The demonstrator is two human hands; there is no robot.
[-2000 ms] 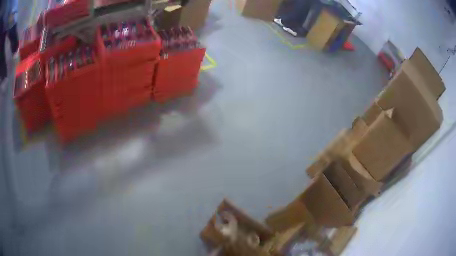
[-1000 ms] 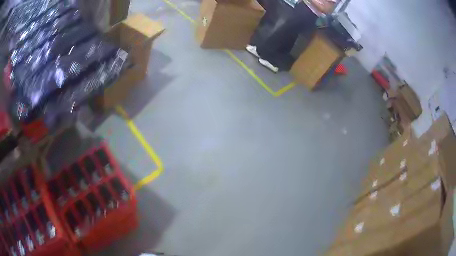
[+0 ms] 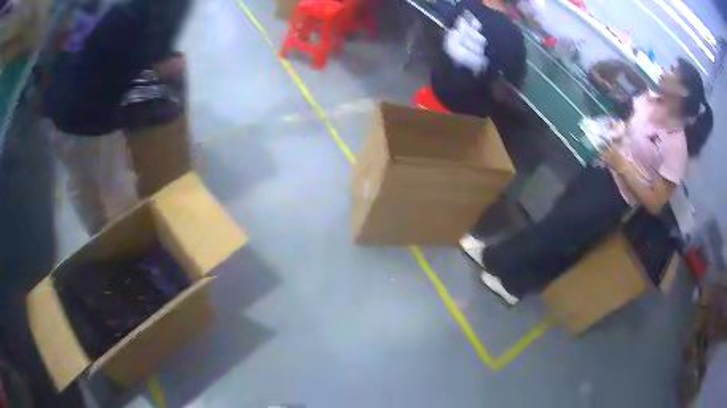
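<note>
Neither of my hands is in the picture. Nearest in front of me, at the lower left, an open brown carton (image 3: 151, 343) stands on the grey floor with its flaps spread and dark items inside. Another open brown carton (image 3: 422, 203) stands at the centre beside a yellow floor line. What lies in it cannot be seen. A third carton (image 3: 599, 283) stands at the right with dark things in its top.
A person in pink and dark trousers (image 3: 658, 151) sits at the right by a green bench (image 3: 550, 88). Another person in black (image 3: 486, 56) sits behind the middle carton. A person (image 3: 111, 80) stands at the left. Red stools (image 3: 319, 28) stand at the back.
The view has moved forward along the floor. The red trays and the right-hand stack of cartons have left the picture. The people, middle carton and left carton now show larger and nearer.
</note>
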